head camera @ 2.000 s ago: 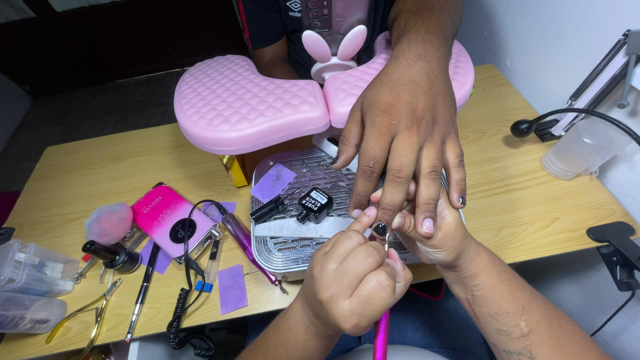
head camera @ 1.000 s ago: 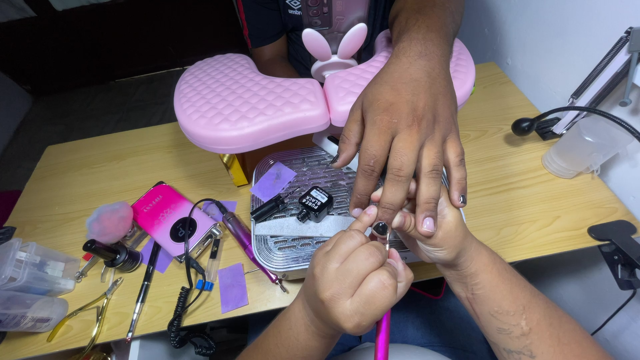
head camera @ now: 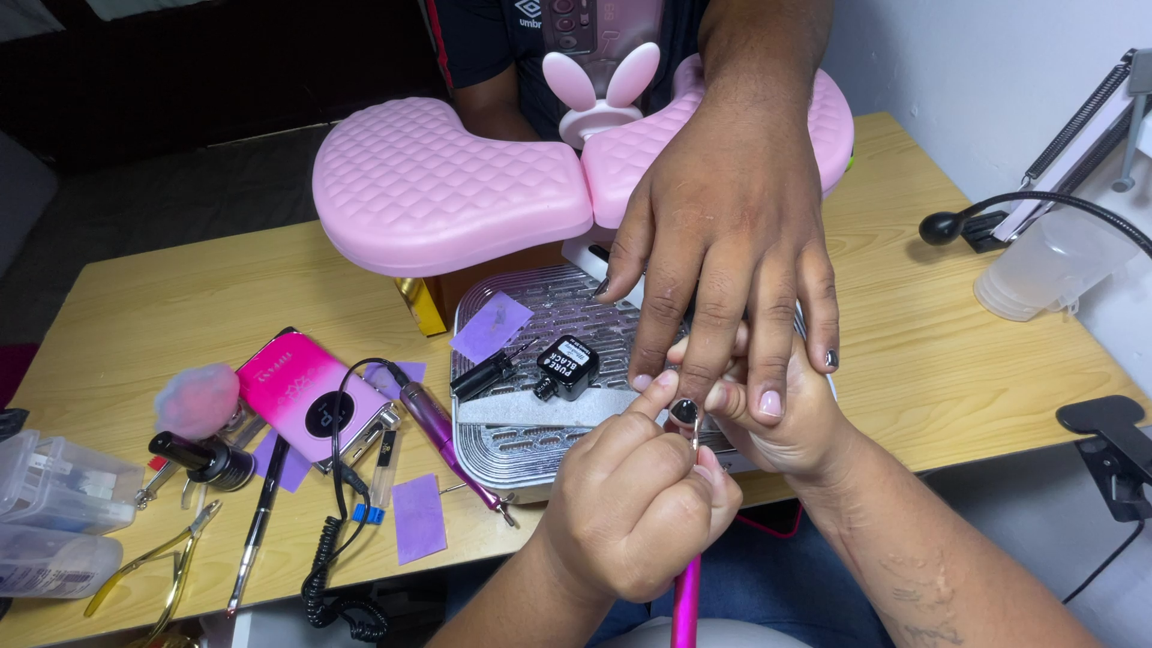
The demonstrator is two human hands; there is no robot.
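Observation:
My left hand (head camera: 634, 508) pinches a thin nail brush with a magenta handle (head camera: 686, 603). Its fine tip touches the edge of a black-painted nail (head camera: 684, 412) on another person's middle finger. My right hand (head camera: 792, 409) grips that person's fingers from below and the side, its thumb beside the middle finger. The other person's hand (head camera: 733, 234) lies palm down over a pink quilted arm rest (head camera: 450, 193). Its ring-finger nail is pale and its thumb nail dark. A black polish bottle (head camera: 569, 367) and its black brush cap (head camera: 483, 375) lie on a metal-look dust collector (head camera: 517, 472).
Left on the wooden table (head camera: 180, 279) are a pink nail drill unit (head camera: 310, 396), its purple handpiece (head camera: 441, 432), a black bottle (head camera: 205, 461), golden nippers (head camera: 175, 553), purple sheets (head camera: 420, 519) and plastic containers (head camera: 67, 481). A clear cup (head camera: 1048, 265) and lamp arm stand right.

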